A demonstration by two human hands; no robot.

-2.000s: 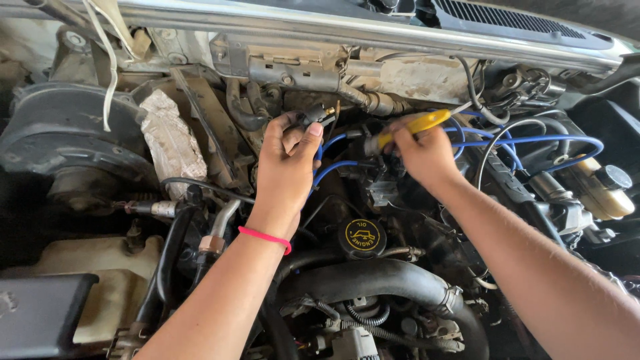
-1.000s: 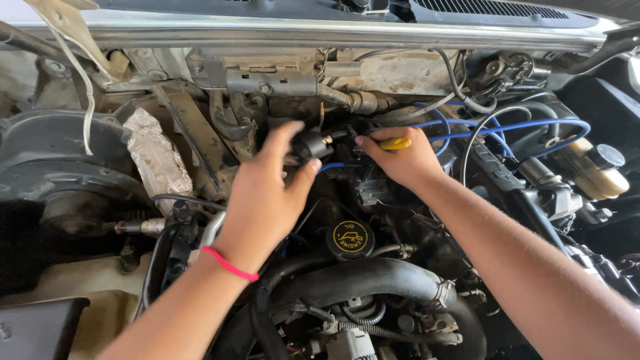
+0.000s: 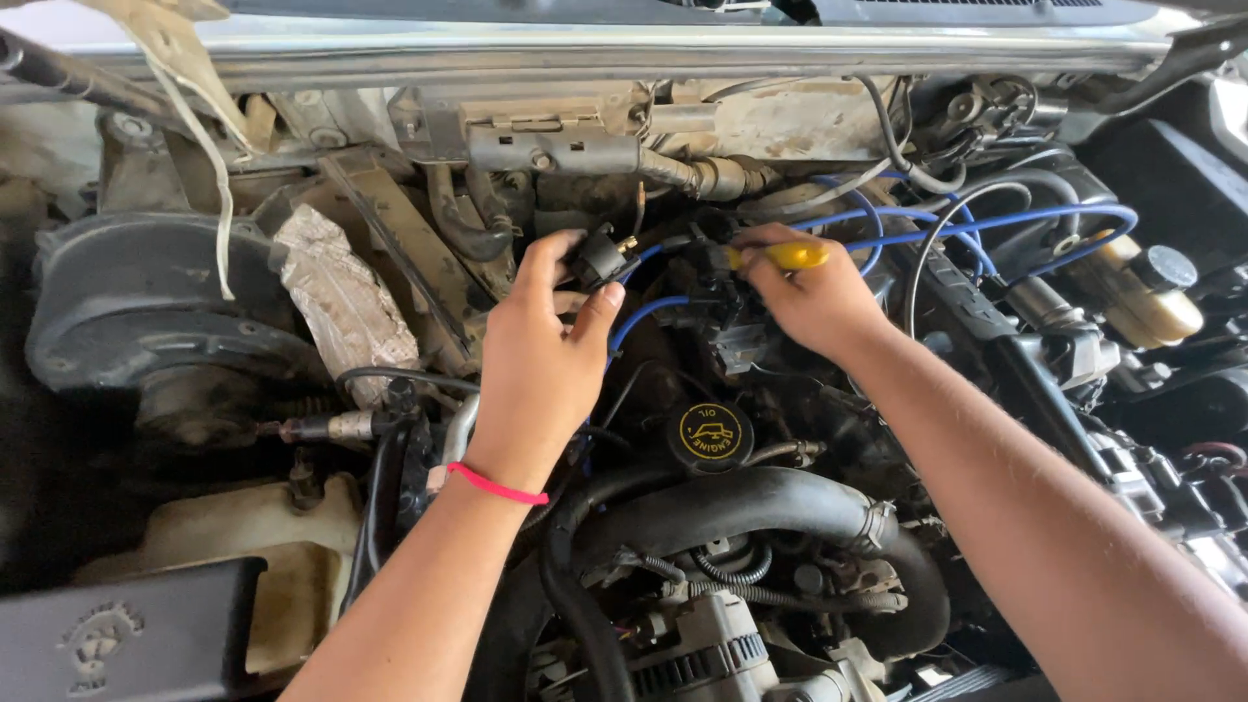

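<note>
Between the thumb and fingers of my left hand (image 3: 548, 351) is a small round black plastic part (image 3: 602, 259) with a brass-coloured terminal, raised above the engine. My right hand (image 3: 809, 292) grips a yellow-handled tool (image 3: 792, 255); its working end is hidden at the black engine parts (image 3: 726, 327) beneath my fingers. Blue spark plug wires (image 3: 897, 237) run right from behind my right hand, and a shorter blue wire (image 3: 645, 317) curves between my hands. Nearer to me sits the black engine oil cap (image 3: 711, 436).
A thick black hose (image 3: 741, 507) crosses below the oil cap. To the left are a crinkled foil-like wrap (image 3: 346, 297), a round black housing (image 3: 161, 292) and a pale plastic reservoir (image 3: 302, 546). Another reservoir (image 3: 1136, 292) stands at right. The metal cowl edge (image 3: 624, 54) spans the back.
The black part in my left hand is turned differently from one second ago, with its brass terminal now pointing right. My right hand stays by the same engine parts with the yellow-handled tool.
</note>
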